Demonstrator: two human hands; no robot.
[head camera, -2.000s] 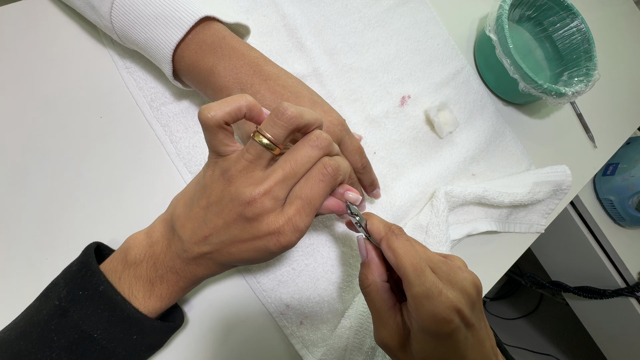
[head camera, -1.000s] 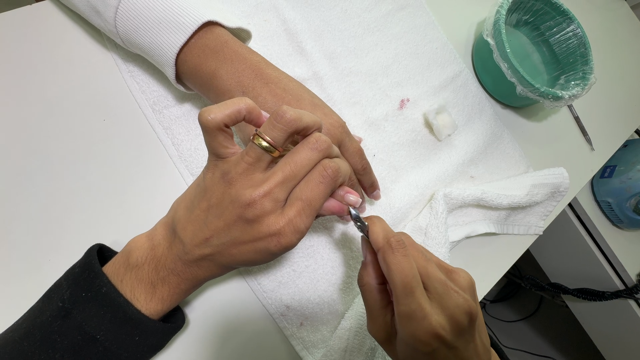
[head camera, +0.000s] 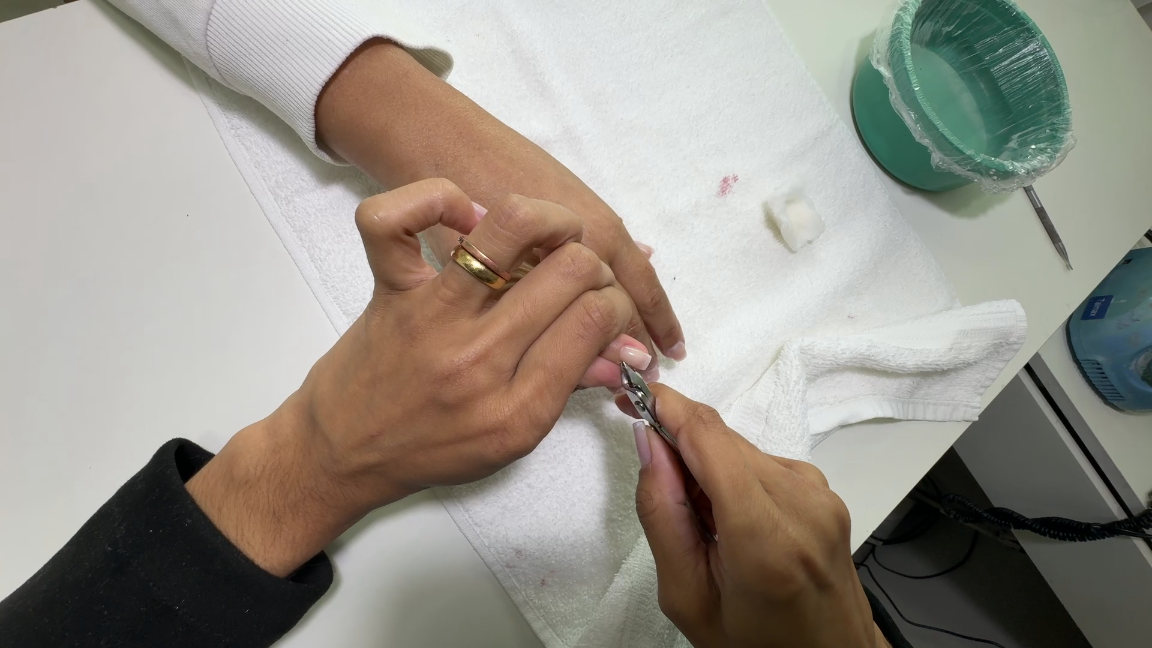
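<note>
My left hand (head camera: 450, 369), with gold-coloured rings and a black sleeve, grips a finger of another person's hand (head camera: 531, 189). That hand comes from a white ribbed sleeve (head camera: 270, 63) and lies palm down on a white towel (head camera: 585, 90). My right hand (head camera: 747, 513) holds metal cuticle nippers (head camera: 641, 396), their jaws at the edge of the gripped finger's nail (head camera: 634, 357). Much of the nippers' handles is hidden in my right palm. Whether the jaws are closed is too small to tell.
A cotton pad (head camera: 795, 221) lies on the towel near a small pink stain. A green bowl (head camera: 873, 126) lined with clear plastic stands at upper right, beside a thin metal tool (head camera: 1048, 229). A folded towel part (head camera: 900, 369) reaches the table edge. Beyond are a blue device (head camera: 1116, 328) and cables.
The nippers in my right hand have shifted slightly about the held fingertip. My left hand keeps its hold, and the other person's hand stays in nearly the same place.
</note>
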